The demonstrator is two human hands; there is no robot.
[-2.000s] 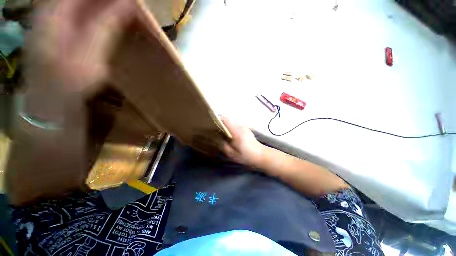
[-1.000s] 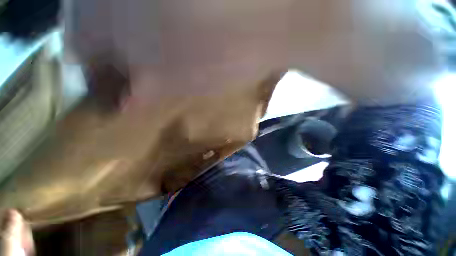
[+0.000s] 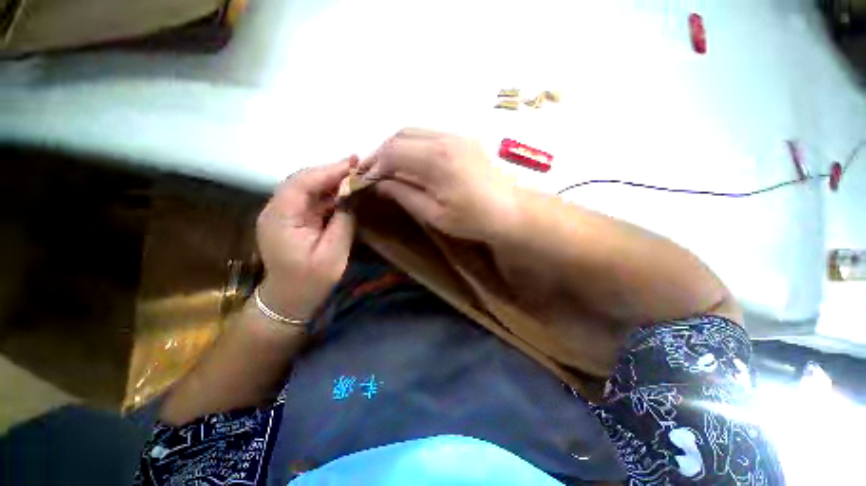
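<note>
The brown bag body (image 3: 475,275) lies across my lap under my right forearm, with a lighter edge line along it. Its corner, with a small tan end tab (image 3: 349,186), stands up between my fingertips. My left hand (image 3: 306,223), with a bracelet at the wrist, pinches the corner from the left. My right hand (image 3: 432,180) pinches it from the right, its fingers bent over the tab. The fingertips of both hands nearly touch. Most of the bag is hidden by my right hand and forearm.
The white table (image 3: 380,66) holds a red case (image 3: 525,155), small tan bits (image 3: 528,99), another red piece (image 3: 698,33) and a dark cord (image 3: 655,190). Brown stacked bags (image 3: 114,24) lie at the upper left. A cardboard box (image 3: 180,323) with shiny tape is below the table at left.
The bag has swung down from a large blurred sweep in front of me and now lies in my lap. Both hands have come together at its corner.
</note>
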